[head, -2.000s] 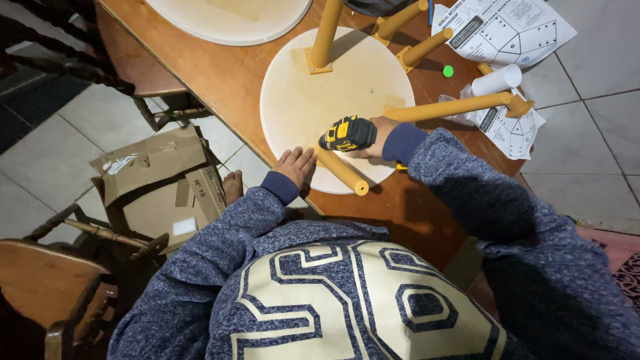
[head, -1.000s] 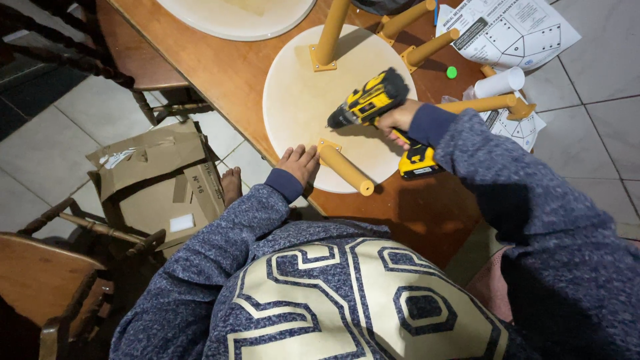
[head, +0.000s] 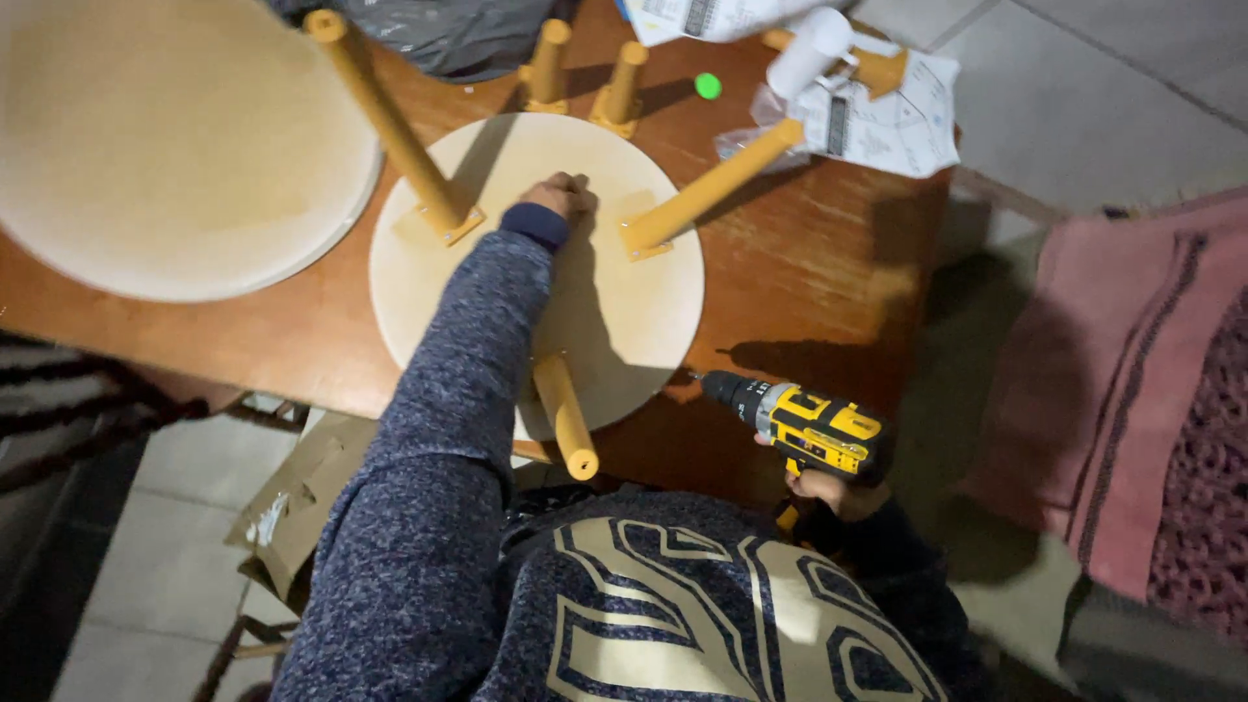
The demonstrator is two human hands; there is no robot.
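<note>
A round pale board [head: 624,331] lies on the wooden table, with three yellow legs on plates standing on it: one at upper left [head: 405,141], one at right [head: 707,190], one at the near edge [head: 564,414]. My left hand [head: 561,195] reaches across the board and touches its far middle, fingers bent down; whether it holds something small cannot be seen. In my right hand [head: 824,487] is a yellow and black DeWalt cordless drill [head: 819,429], off the board's right side, its bit pointing left toward the rim.
A second round board [head: 175,146] lies at left. Beyond the board stand two short yellow legs [head: 551,68], a green cap [head: 708,86], a black plastic bag [head: 439,34], printed sheets [head: 882,117] and a white cylinder [head: 814,49]. A cardboard box [head: 302,497] is on the floor.
My left hand has moved from the near rim to the board's far middle. My right hand has drawn the drill off the board toward the near right. The view has shifted markedly.
</note>
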